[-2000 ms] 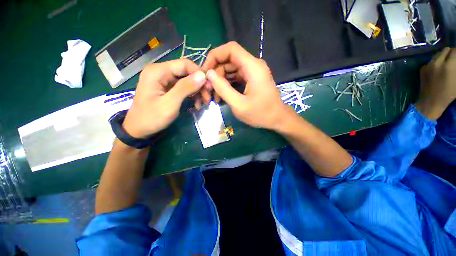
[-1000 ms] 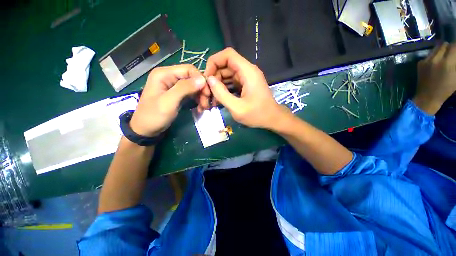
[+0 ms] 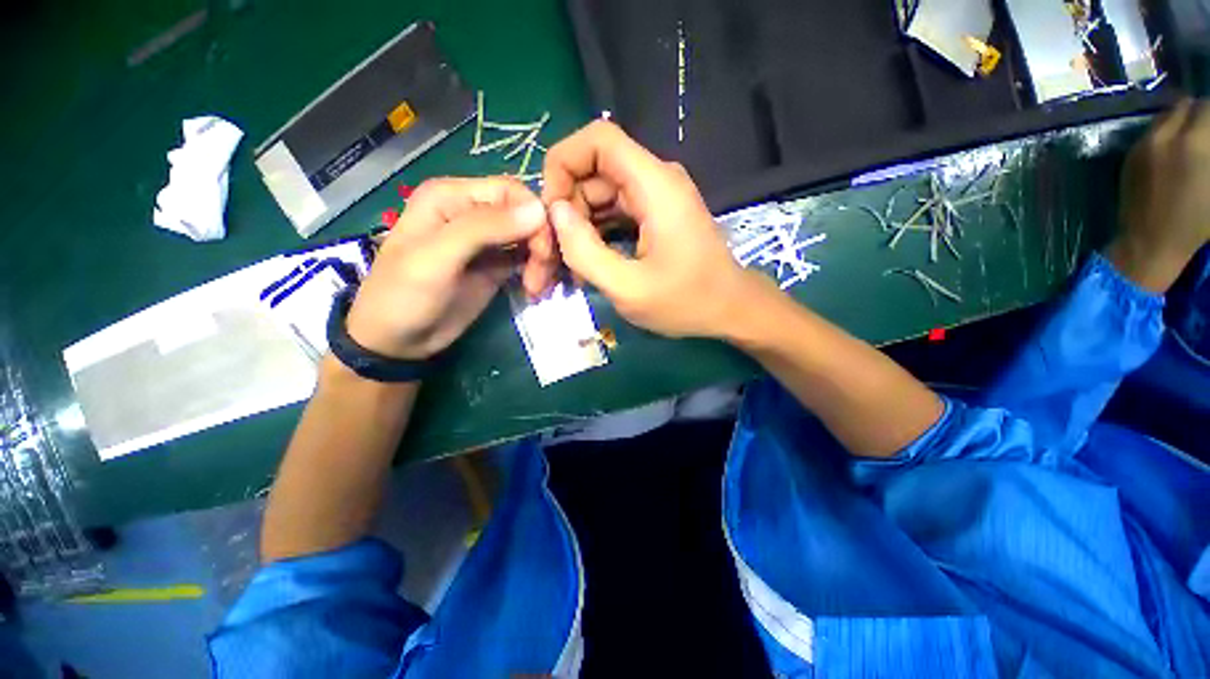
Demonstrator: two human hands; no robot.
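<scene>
My left hand (image 3: 445,252) and my right hand (image 3: 650,232) meet fingertip to fingertip above the bench. Both pinch at one spot, apparently on a very thin strip mostly hidden by the fingers. A small white display module (image 3: 564,338) lies flat on the green mat just below the fingertips, with an orange flex tab (image 3: 606,340) on its right side. Its upper edge is partly covered by my hands.
Grey panel (image 3: 378,146), white crumpled wipe (image 3: 199,179) and large pale sheet (image 3: 193,371) lie left. Slivers (image 3: 776,246) lie right, before a black tray (image 3: 823,93) holding modules (image 3: 1048,47). A coworker's hand (image 3: 1168,179) and blue sleeve (image 3: 1095,345) are at right.
My left hand has shifted slightly left and down; red bits and dark strips on the sheet now show beside it. The fingertips stay together. The coworker's hand has moved slightly up.
</scene>
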